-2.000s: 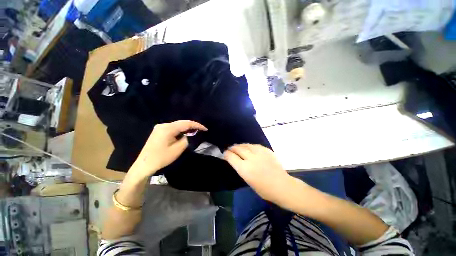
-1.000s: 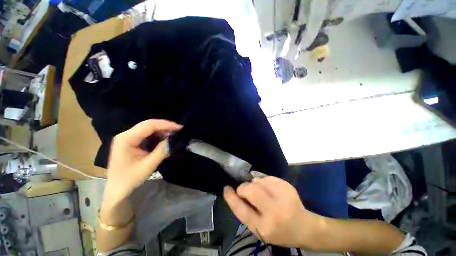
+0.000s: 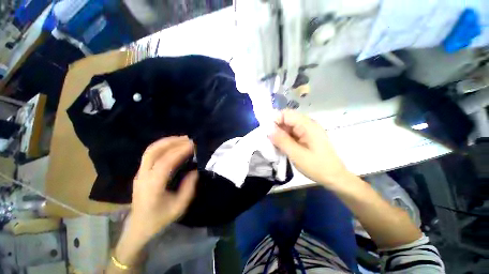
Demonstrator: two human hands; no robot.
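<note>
A black garment point(image 3: 161, 112) lies spread in front of me, left of the needle area, with a small white button and a label near its left end. White lining cloth point(image 3: 236, 160) shows at its near right part, pulled up out of the black cloth. My right hand point(image 3: 303, 142) pinches the upper edge of this white lining beside the bright machine light. My left hand point(image 3: 169, 179) is over the near part of the garment, blurred, its fingers apart with nothing visible between them.
The off-white sewing machine head point(image 3: 338, 43) stands behind my right hand, with paper notes point(image 3: 402, 27) and a blue shape point(image 3: 462, 31) on it. Brown cardboard point(image 3: 64, 160) lies under the garment at left. A dark phone point(image 3: 431, 120) and black cloth scrap point(image 3: 394, 86) are at right.
My right hand has moved up towards the needle area, drawing the white lining up and out. My left hand has let go of the black cloth and its fingers have opened.
</note>
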